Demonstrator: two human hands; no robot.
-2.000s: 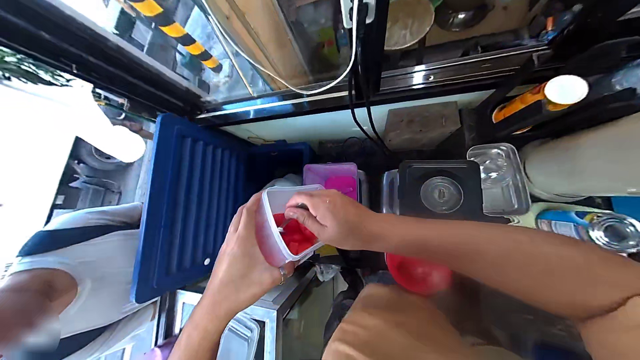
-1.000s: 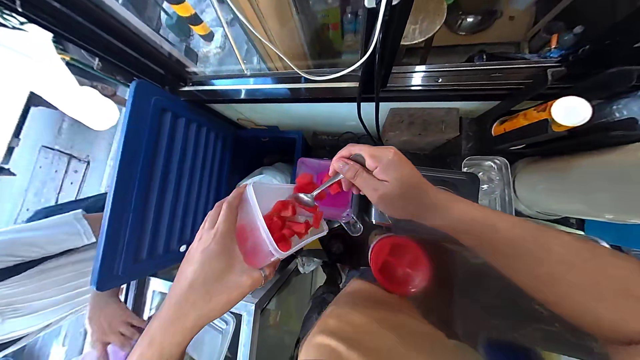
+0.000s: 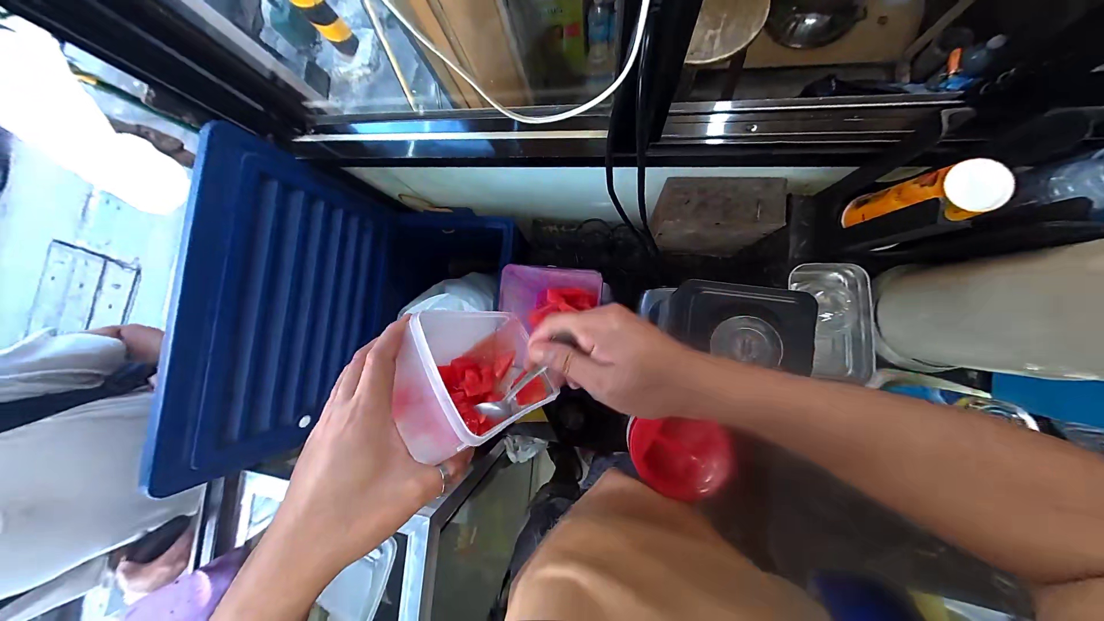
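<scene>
A clear square plastic container is tilted in my left hand, whose fingers wrap its side and base. Red cubes lie inside it. My right hand grips a metal spoon, its bowl down among the cubes. Just behind, a pink plastic container holds more red pieces, partly hidden by my right hand. A red round bowl or lid is below my right forearm.
A blue cooler box has its ribbed lid raised at the left. A black-lidded container and a clear tray stand right. Cables hang behind. Another person's clothing shows at far left.
One second ago the spoon was over the gap between the two containers, near the pink one; now it is down in the clear container. Red pieces now show in the pink container.
</scene>
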